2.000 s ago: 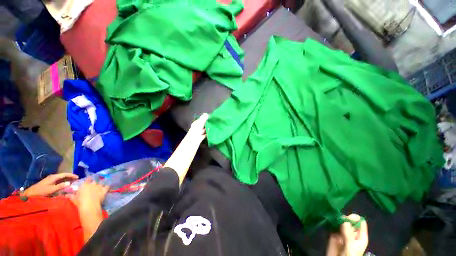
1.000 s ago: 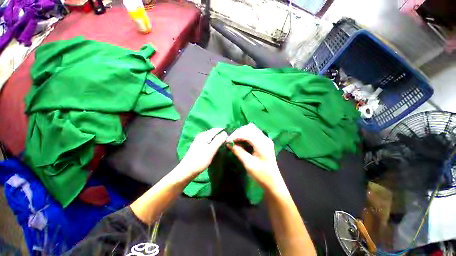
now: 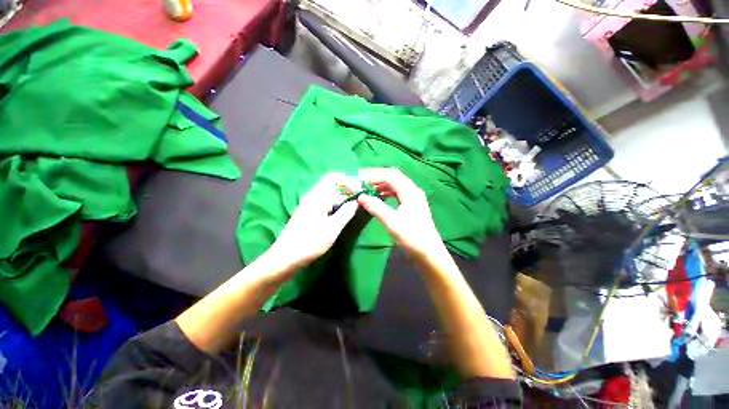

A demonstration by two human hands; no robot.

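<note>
A bright green garment (image 3: 320, 136) lies bunched on the black ironing pad (image 3: 188, 232), its near edge lifted toward me. My left hand (image 3: 320, 220) pinches that edge near the middle of the view. My right hand (image 3: 400, 209) pinches the same edge, its fingertips almost touching those of my left hand. A thin dark strip of the edge shows between the fingers. The lifted cloth hangs below my hands in dark folds. The exact finger grip is blurred.
A crumpled green garment pile (image 3: 80, 104) with a dark blue strip lies on the red-covered table (image 3: 232, 24) at left. A blue plastic basket (image 3: 559, 96) holds white scraps. A wire fan (image 3: 591, 224) stands at right. The iron's orange handle (image 3: 521, 345) shows at lower right.
My hands, far apart two seconds ago, have come together at the garment's edge. Since one second ago they stay together. The view has turned right, and the iron is now mostly hidden.
</note>
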